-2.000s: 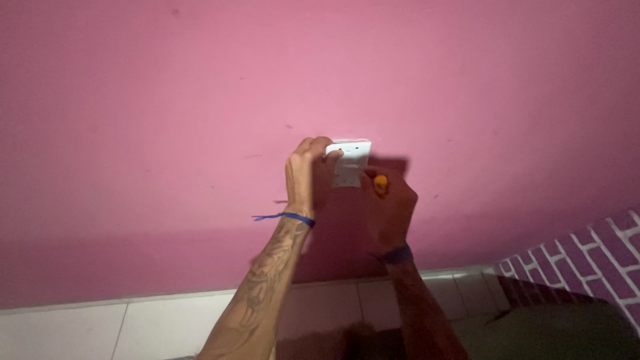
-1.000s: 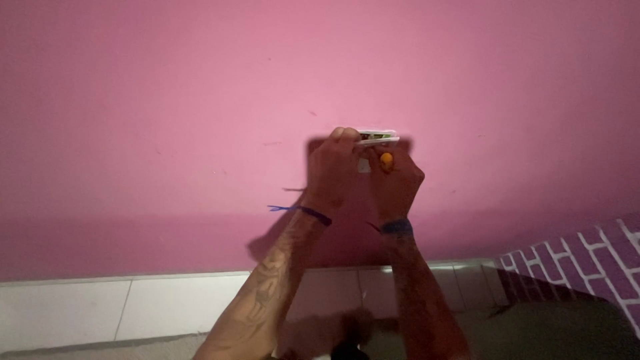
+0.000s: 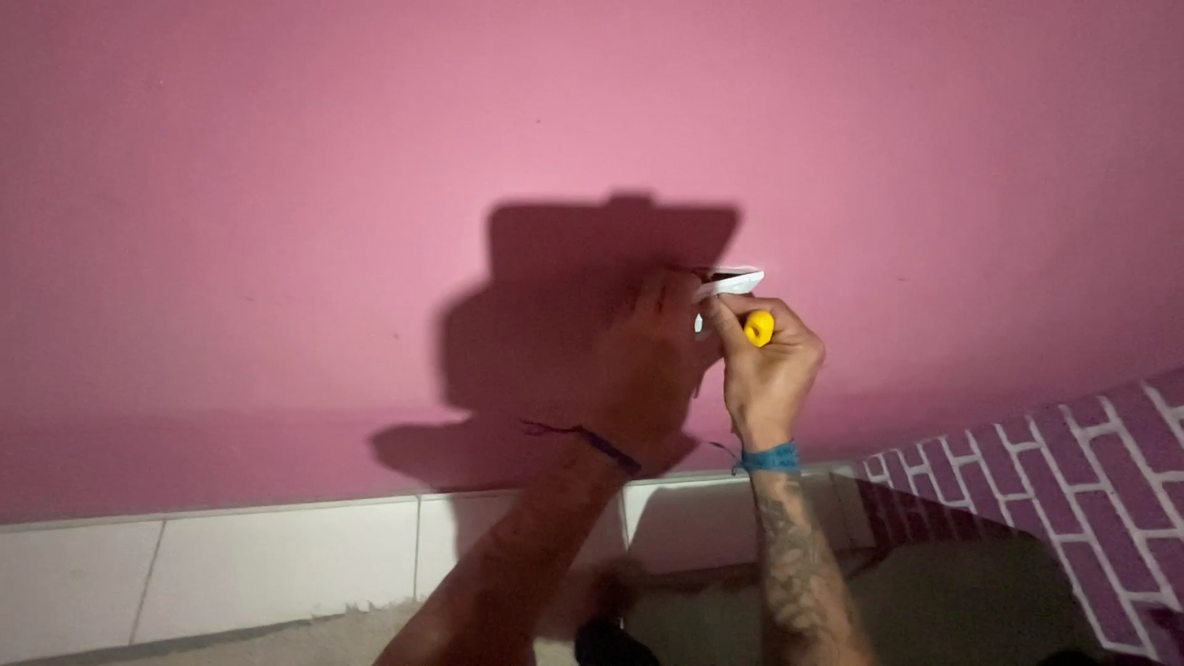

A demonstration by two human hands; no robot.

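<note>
A white wall plate (image 3: 731, 283), likely of an outlet or switch, is tilted out from the pink wall, with a dark gap behind its upper edge. My left hand (image 3: 652, 342), in deep shadow, holds the plate's left side. Just below the plate, my right hand (image 3: 772, 356) has thumb and forefinger at its lower edge. A tool with a yellow handle (image 3: 759, 328), perhaps a screwdriver, is held in the right hand with its end toward me; its tip is hidden. A small white piece (image 3: 699, 324) shows between the hands, partly covered.
The pink wall (image 3: 277, 231) fills most of the view. White baseboard tiles (image 3: 287, 546) run along its foot above a rough grey floor (image 3: 277, 645). At the right stands a purple wall with a white brick pattern (image 3: 1091, 490). A dark shadow falls around the left hand.
The plate, flat-on to view two seconds ago, now shows mostly its edge, tilted from the wall. Shadow has spread over my left hand, while light now falls on my right.
</note>
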